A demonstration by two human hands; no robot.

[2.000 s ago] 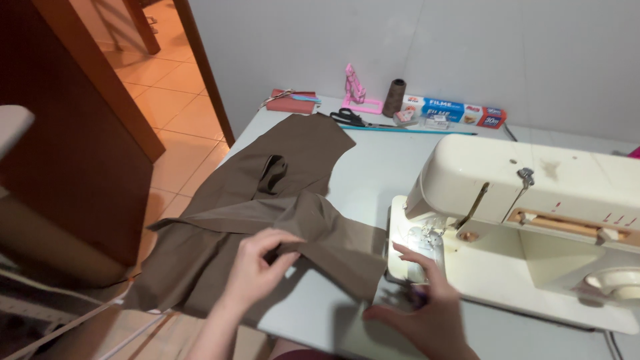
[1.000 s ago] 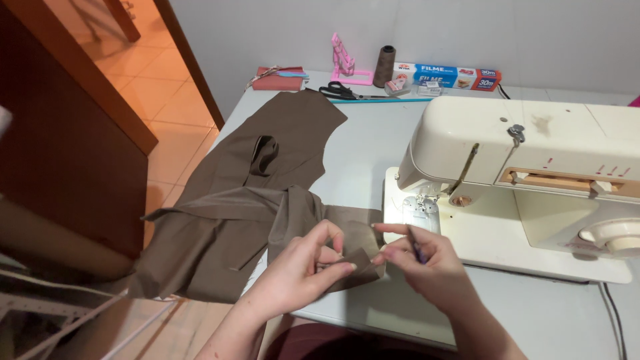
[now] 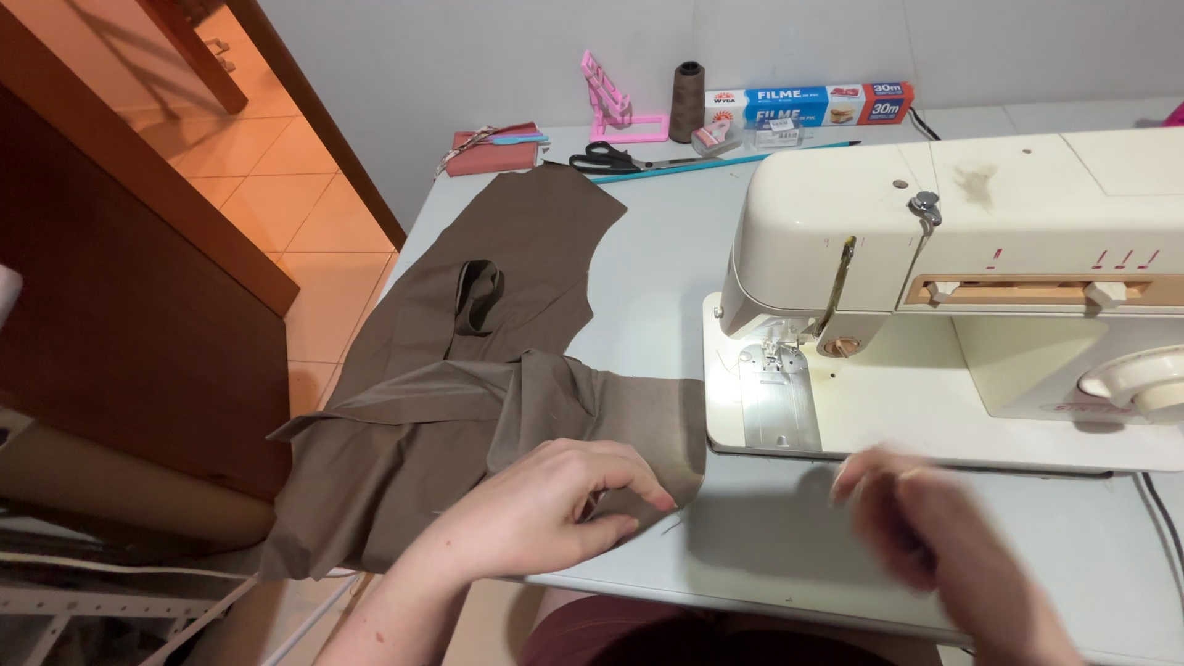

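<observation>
A brown fabric garment piece (image 3: 518, 250) lies spread over the left part of the white table, its lower folds hanging past the front edge. My left hand (image 3: 564, 509) rests on the fabric's lower right corner, thumb and forefinger bent near its edge; whether it pinches the cloth is unclear. To the right, my right hand (image 3: 911, 518) is blurred over the table, away from the fabric, fingers curled; something dark may be inside it. The cream sewing machine (image 3: 832, 231) stands at the right, its lit needle plate (image 3: 779, 398) just beyond the fabric's corner.
Along the wall are black-handled scissors (image 3: 615, 159), a pink plastic stand (image 3: 624, 120), a brown thread cone (image 3: 687, 104), a cling film box (image 3: 805, 104), small clear boxes (image 3: 779, 136) and a reddish case (image 3: 490, 155). A teal rod (image 3: 684, 168) lies before them. The table's front edge (image 3: 740, 606) is near my lap.
My right hand has moved away from the fabric, toward the right. The corner that both hands were handling a second ago now lies flatter beneath my left hand.
</observation>
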